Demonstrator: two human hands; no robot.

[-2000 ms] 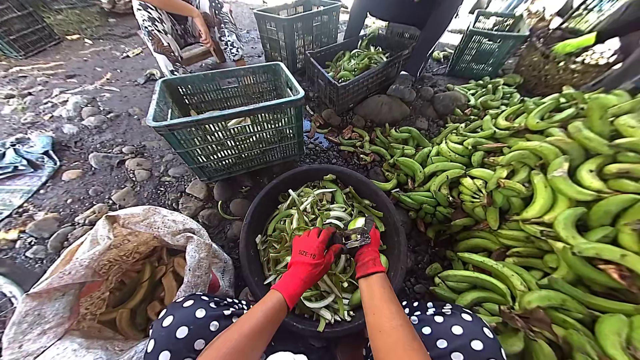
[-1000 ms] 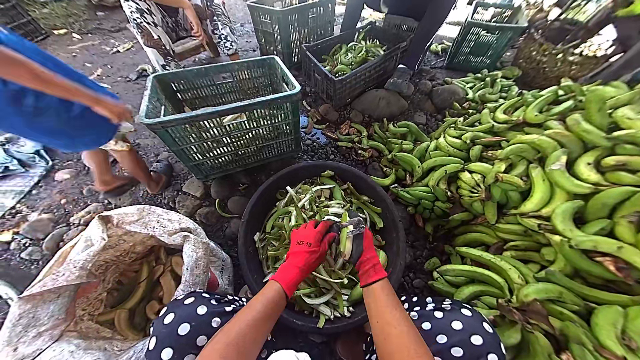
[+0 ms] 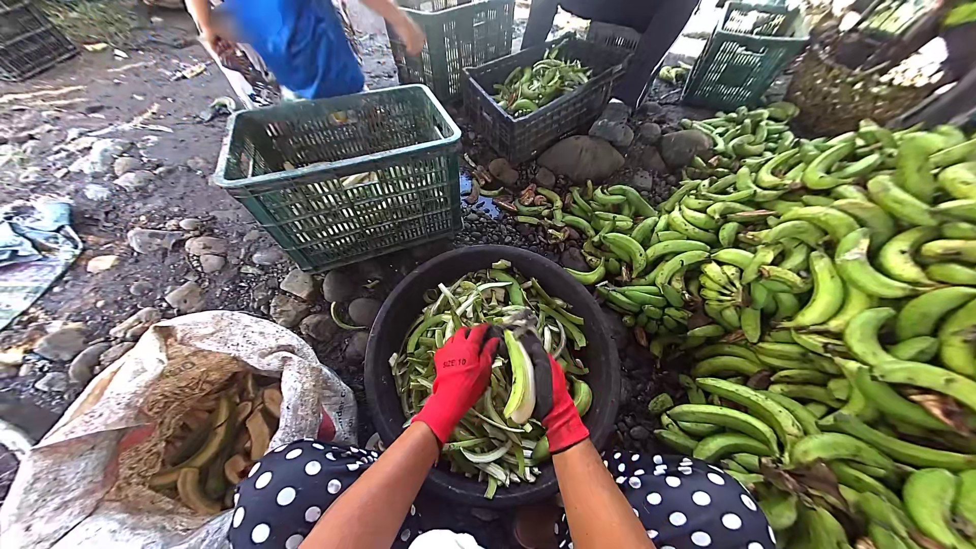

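Both hands wear red gloves with dark palms and meet over a round black tub (image 3: pixel 379 381) full of green peel strips (image 3: pixel 488 450). A partly peeled green banana or plantain (image 3: pixel 520 381) hangs between them, its pale flesh showing at the lower end. My right hand (image 3: pixel 555 396) grips it from the right side. My left hand (image 3: pixel 465 374) has its fingertips at the fruit's upper end; what they hold there is hidden and blurred. More green fruit lies at the tub's right inner side.
A large heap of green bananas or plantains (image 3: pixel 823 290) lies right. An open sack (image 3: pixel 320 381) with peeled-looking pieces stands left. Ahead are a green crate (image 3: pixel 343 191), a black crate with peels (image 3: pixel 526 137), stones (image 3: pixel 581 158) and several people, one in blue (image 3: pixel 305 46).
The person in blue, at the left edge one second ago, is now behind the green crate. Between my hands the fruit now shows plainly, hanging downward. The tub and crates stay in place.
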